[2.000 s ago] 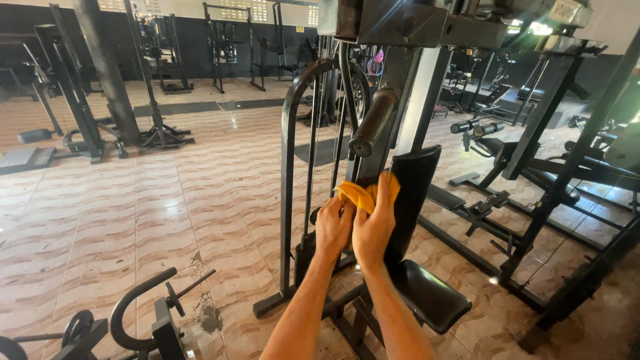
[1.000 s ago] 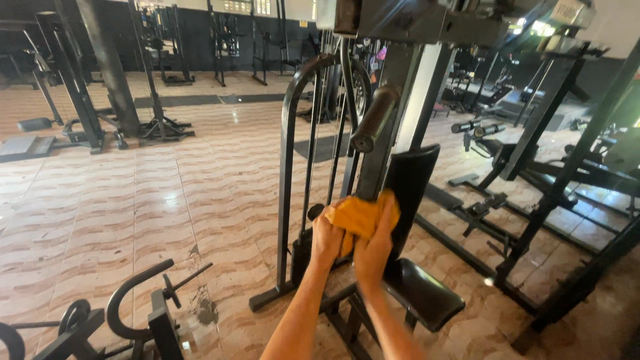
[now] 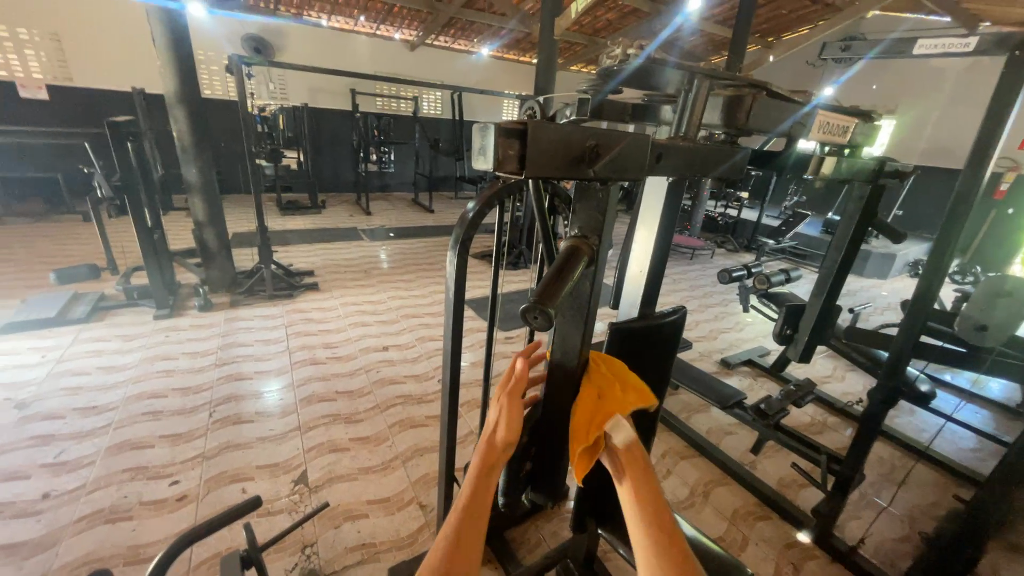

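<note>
An orange cloth [image 3: 604,404] hangs over my right hand [image 3: 620,440] and covers most of its fingers, beside the black upright arm [image 3: 578,336] of a chest-fly machine. On the other side of that arm is my left hand [image 3: 512,400], its fingers spread and holding nothing; whether it touches the metal is unclear. Above both hands a dark cylindrical handle [image 3: 556,284] sticks out toward me. The machine's black padded backrest [image 3: 668,344] stands just behind the cloth, and its seat pad [image 3: 708,552] shows low down, partly hidden by my right forearm.
A curved tube frame [image 3: 454,320] rises left of my hands, and a thick horizontal beam [image 3: 592,150] crosses above them. Handlebar-like metal tubes [image 3: 212,532] stand at the lower left. On the right are a leg machine with foam rollers [image 3: 776,278] and a slanted post [image 3: 920,320]. Tiled floor [image 3: 264,384] spreads left.
My hands were together on the cloth; now they are apart, the left one off it and the cloth with the right. The view has tilted up.
</note>
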